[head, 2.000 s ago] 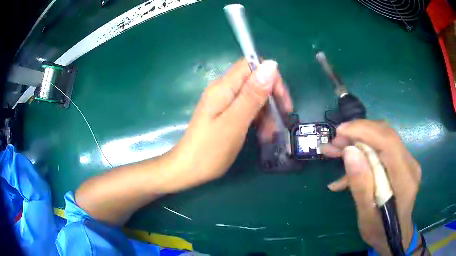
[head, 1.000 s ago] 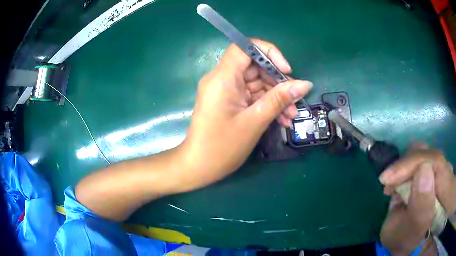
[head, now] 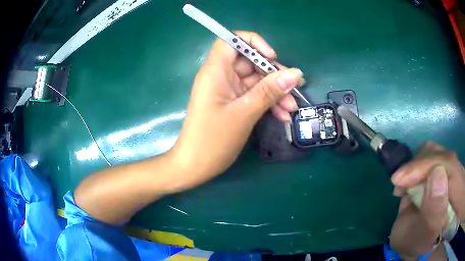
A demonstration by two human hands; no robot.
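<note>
My left hand (head: 229, 102) holds the silver tweezers (head: 253, 55), whose tips point down to the upper left part of the smartwatch case (head: 315, 127). The case is a small black rounded square with silver and white parts inside. It sits in the black holding fixture (head: 278, 144) on the green mat. My right hand (head: 428, 188) holds the soldering iron (head: 359, 125) by its pale grip. The iron's barrel end is at the upper right rim of the case; I cannot tell whether it touches. My left fingers cover part of the fixture.
A solder spool (head: 43, 83) with green rims stands at the left, and its thin solder wire (head: 87, 124) curves across the green mat (head: 244, 204). A white strip (head: 97, 30) runs at the upper left. Yellow tape (head: 165, 236) lies along the near edge. Something red is at the upper right edge.
The iron has swung from pointing away at the upper right to the case's right side. My right hand moved right and down. The tweezers tilt more leftward, and the fixture sits higher up.
</note>
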